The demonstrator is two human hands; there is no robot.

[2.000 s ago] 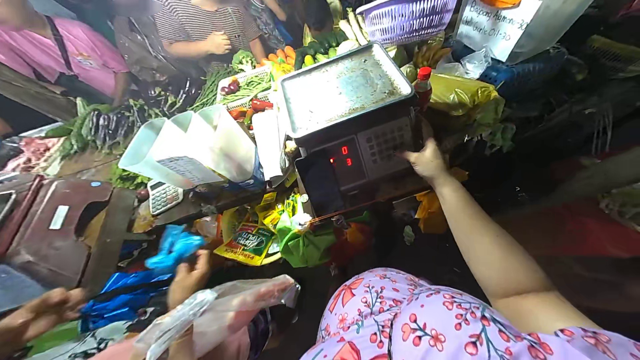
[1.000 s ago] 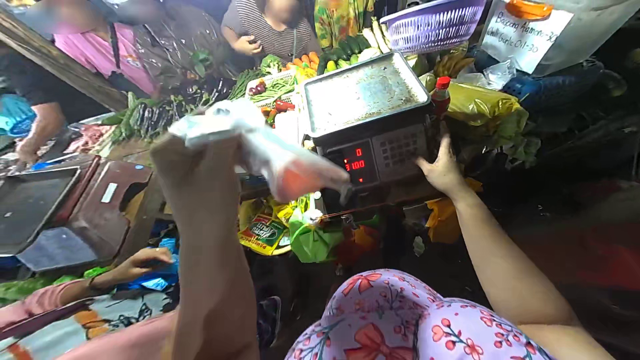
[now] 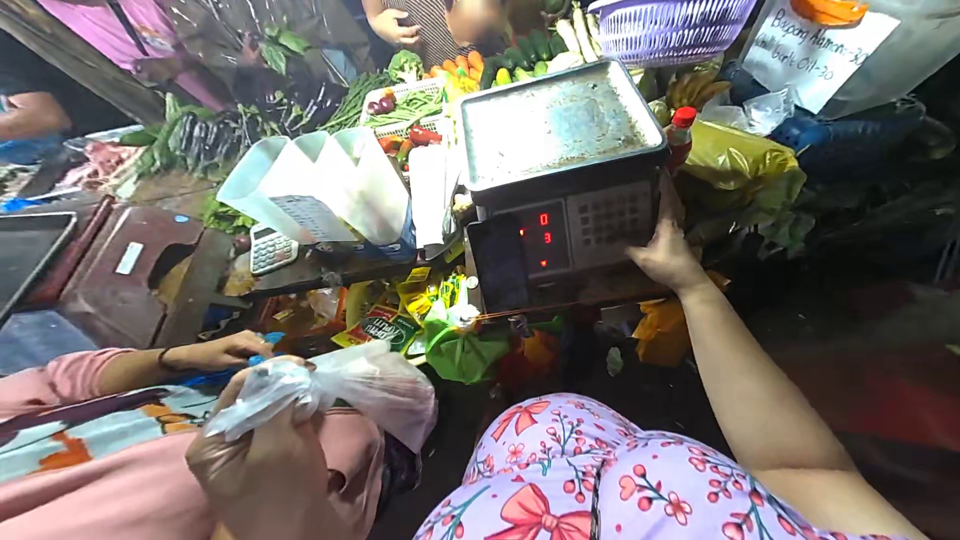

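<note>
My left hand (image 3: 266,450), low at the left, is closed on the gathered neck of a clear plastic bag (image 3: 382,386) with something pinkish inside. My right hand (image 3: 666,244) rests against the right side of a digital scale (image 3: 607,217), thumb by its keypad and fingers partly hidden behind the edge. On top of the scale lies a worn metal tray (image 3: 559,124) with nothing on it. Red digits glow on the scale's display, and a dark flat panel (image 3: 499,262) stands in front of the display's left part. A red-capped bottle (image 3: 679,139) touches the scale's right side.
Beside me at the left, a person's hand (image 3: 236,349) touches blue plastic. A calculator (image 3: 272,250), translucent containers (image 3: 330,187) and seasoning packets (image 3: 382,328) lie left of the scale. Behind are vegetables (image 3: 409,105) and a purple basket (image 3: 675,30). People stand across the stall.
My left hand with the bag was raised near the scale's front a second ago; it is now lower, at the left. My right hand has stayed at the scale's side.
</note>
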